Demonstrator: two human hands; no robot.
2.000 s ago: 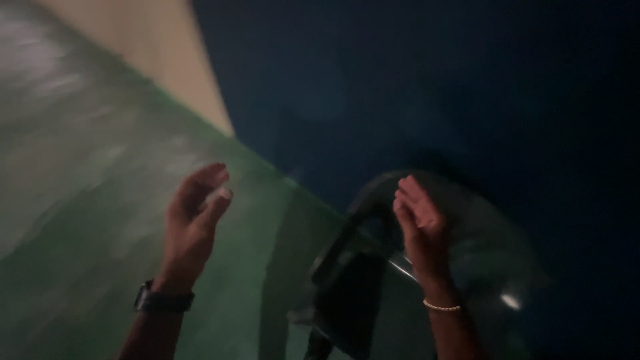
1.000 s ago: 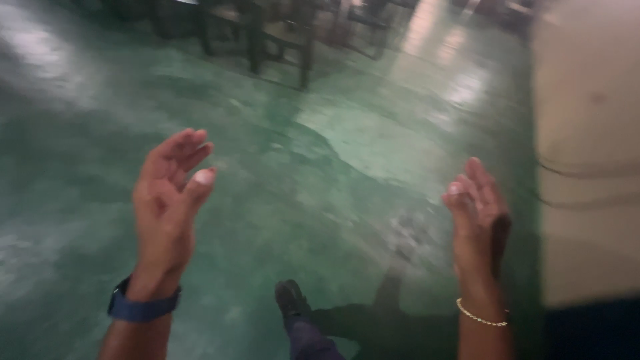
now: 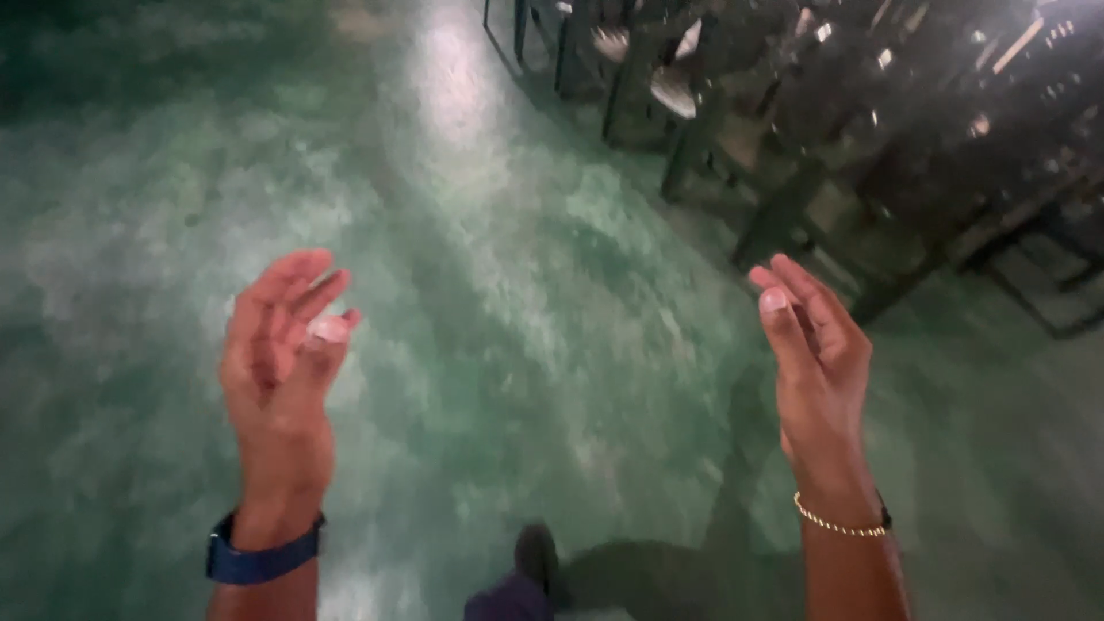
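Observation:
On the left of the head view, my left hand point(image 3: 289, 362) is raised over the green floor, its fingers curled loosely and holding nothing. A watch with a dark blue band point(image 3: 266, 552) circles that wrist. My right hand point(image 3: 815, 371) is raised on the right side, empty, thumb near the fingertips but apart from them. It wears a beaded gold-coloured bracelet point(image 3: 838, 522). Neither hand touches anything. One dark shoe point(image 3: 536, 556) of mine shows on the floor at the bottom, below a purplish-blue trouser leg point(image 3: 509, 599).
The green, worn-looking floor point(image 3: 483, 362) reflects light near the top. A row of dark chairs or stools point(image 3: 690, 155) runs diagonally across the upper right, beside a dark surface point(image 3: 931, 103) with blurred, shiny small things. My shadow falls at the bottom right.
The view has swung widely, from a dark blue surface and beige wall to the floor and the row of dark seats. Both hands stay raised and empty.

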